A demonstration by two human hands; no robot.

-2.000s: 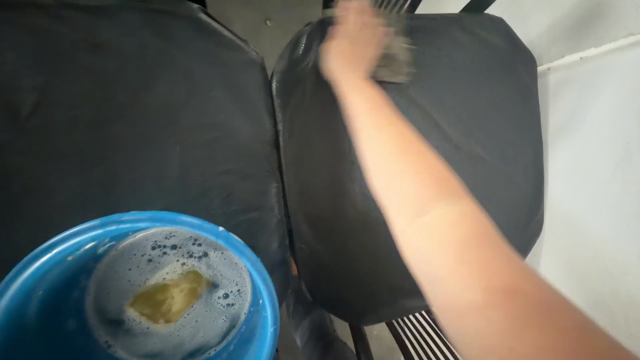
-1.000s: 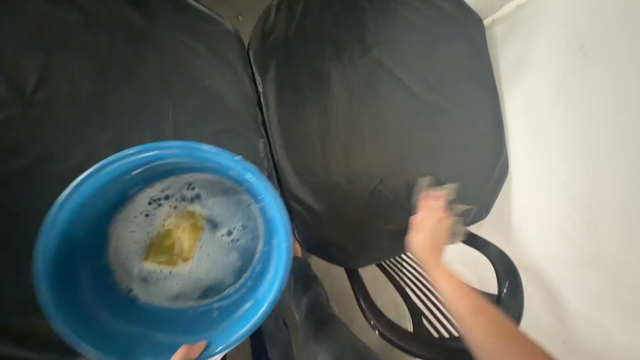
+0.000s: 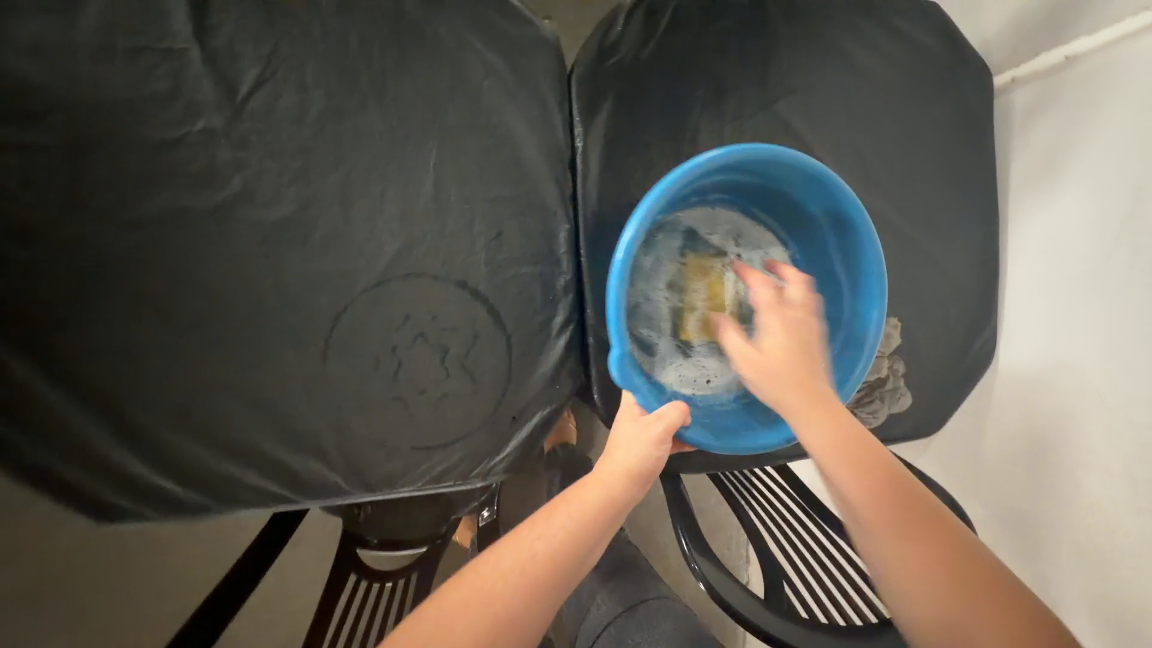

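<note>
A blue plastic basin (image 3: 751, 436) with soapy water is over the right black-covered surface. My left hand (image 3: 641, 441) grips its near rim, thumb on top. Inside the basin, my right hand (image 3: 781, 337) is spread and blurred, its fingertips at the edge of a yellow sponge (image 3: 702, 297) in the suds; it holds nothing that I can see. A crumpled grey cloth (image 3: 884, 387) lies on the black cover, partly hidden behind the basin's right side.
On the left stands another surface with a black cover (image 3: 270, 225), marked by a wet ring. Black slatted chairs (image 3: 801, 558) stand at the near edge, and a white wall (image 3: 1080, 270) rises at the right. My legs show below.
The basin has moved right, from over the left surface and the gap to over the right one. My right hand has let go of the grey cloth and come into the basin.
</note>
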